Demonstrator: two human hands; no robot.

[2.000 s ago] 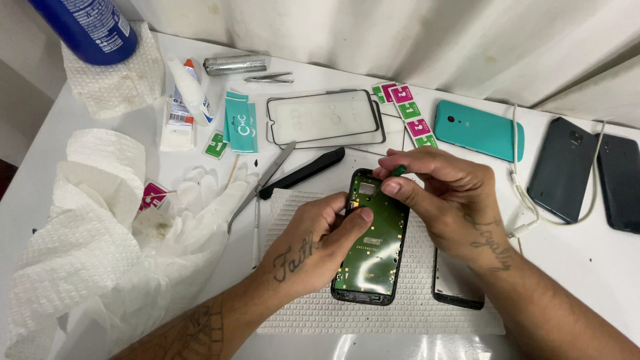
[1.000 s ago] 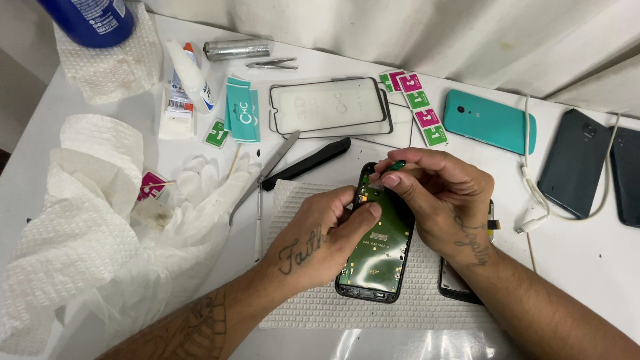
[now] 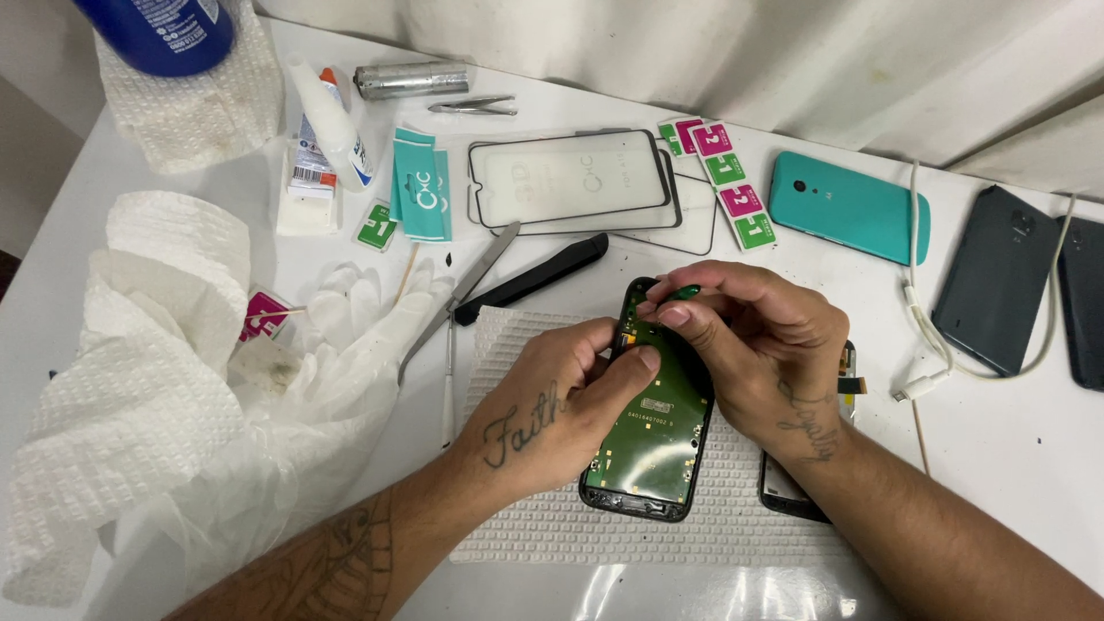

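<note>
An opened smartphone with its green circuit board (image 3: 660, 431) bare lies on a textured white paper towel (image 3: 509, 535). My left hand (image 3: 561, 405) grips the phone's left edge, its thumb resting on the board. Between the thumb and fingers of my right hand (image 3: 742, 345) is a small green-handled tool (image 3: 681, 293), held over the phone's upper end; its tip is hidden. Partly behind my right wrist, a dark-framed phone part (image 3: 785, 487) with a flex cable (image 3: 849, 385) lies on the towel.
Behind the phone lie a black-handled knife (image 3: 535, 276), screen protectors (image 3: 569, 185) and tweezers (image 3: 474, 106). Crumpled paper towels (image 3: 129, 388) and a clear plastic glove (image 3: 345, 371) cover the left. A teal phone (image 3: 845, 207), dark phones (image 3: 996, 280) and a white cable (image 3: 927, 336) are at the right.
Since the first frame the green-handled tool has tilted flatter in my right fingers. My left hand keeps its hold on the phone. The view has shifted slightly.
</note>
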